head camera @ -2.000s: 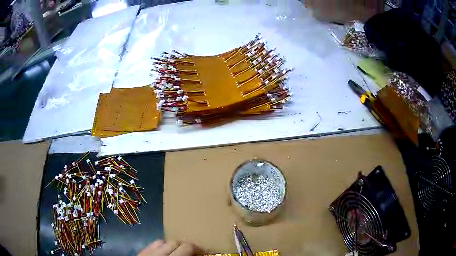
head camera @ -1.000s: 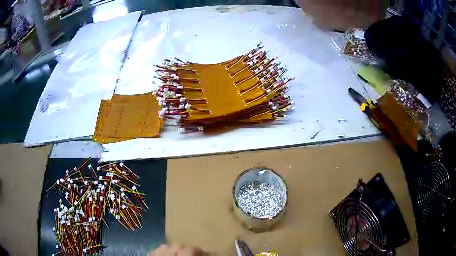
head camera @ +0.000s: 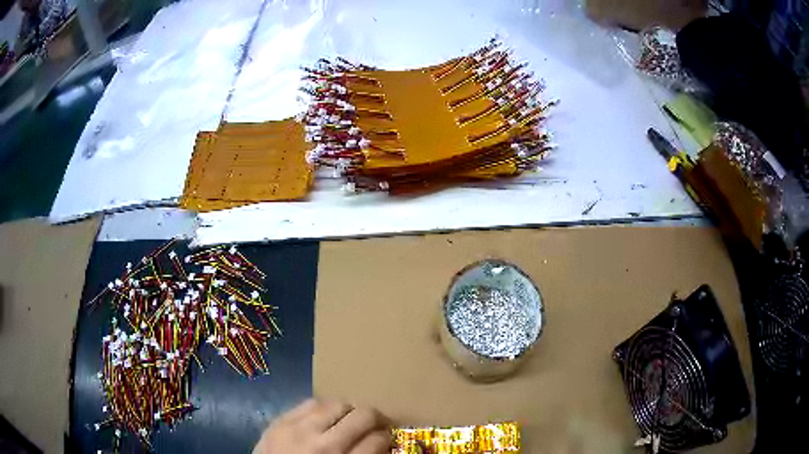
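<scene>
My left hand is at the bottom edge, fingers curled, at the left end of a shiny gold flexible circuit panel. The panel is cut off by the picture's edge, and whether the fingers grip it is hidden. My right hand is not in view. A round cup of glittering silver stands behind the panel. A loose pile of connector leads with white plugs lies on the black mat at left.
Finished panels are stacked on white sheets, with bare panels to their left. A cooling fan stands at right. A yellow-and-black tool and bagged small parts lie at upper right.
The view has shifted, so the bench things sit higher and further right. More of my left hand and the panel shows. The slim soldering iron has left the picture.
</scene>
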